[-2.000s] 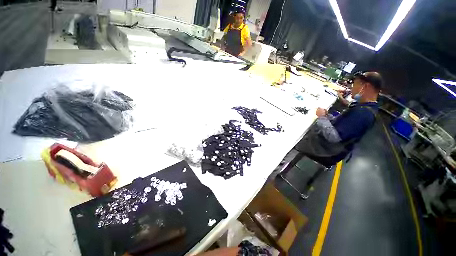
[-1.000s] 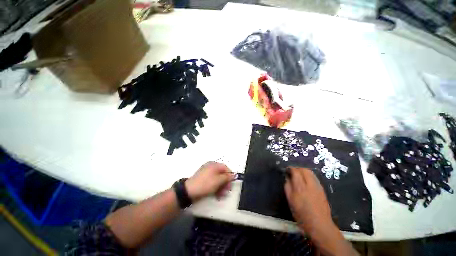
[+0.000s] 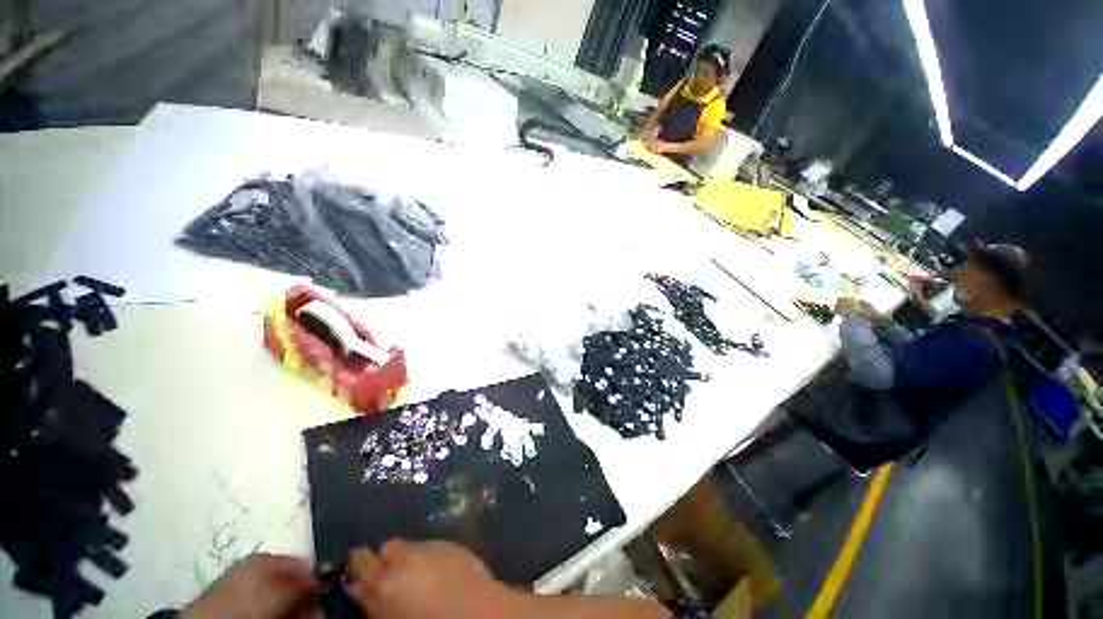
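Observation:
My left hand (image 3: 260, 588) and my right hand (image 3: 423, 583) meet at the bottom edge of the head view, partly cut off. Their fingertips pinch a small black fabric tab (image 3: 331, 580) between them; its details are blurred. They are at the near left corner of the black mat (image 3: 556, 508). On the mat lie a pile of shiny metal fastener parts (image 3: 409, 443) and, right of it, a pile of whiter backing parts (image 3: 510, 432). A heap of plain black tabs (image 3: 55, 466) lies at far left. Fitted tabs (image 3: 635, 375) with pale dots are heaped right of the mat.
A red and yellow tape dispenser (image 3: 336, 351) stands behind the mat, with a plastic bag of black pieces (image 3: 321, 233) beyond. A clear bag (image 3: 544, 357) touches the fitted heap. A cardboard box (image 3: 714, 544) is below the table. Two people (image 3: 696, 115) (image 3: 956, 351) are at the table's far side and right.
The view has swung from down at the left of the table to up and right. My hands, apart a second ago with my right hand over the mat, are now together at its near left corner.

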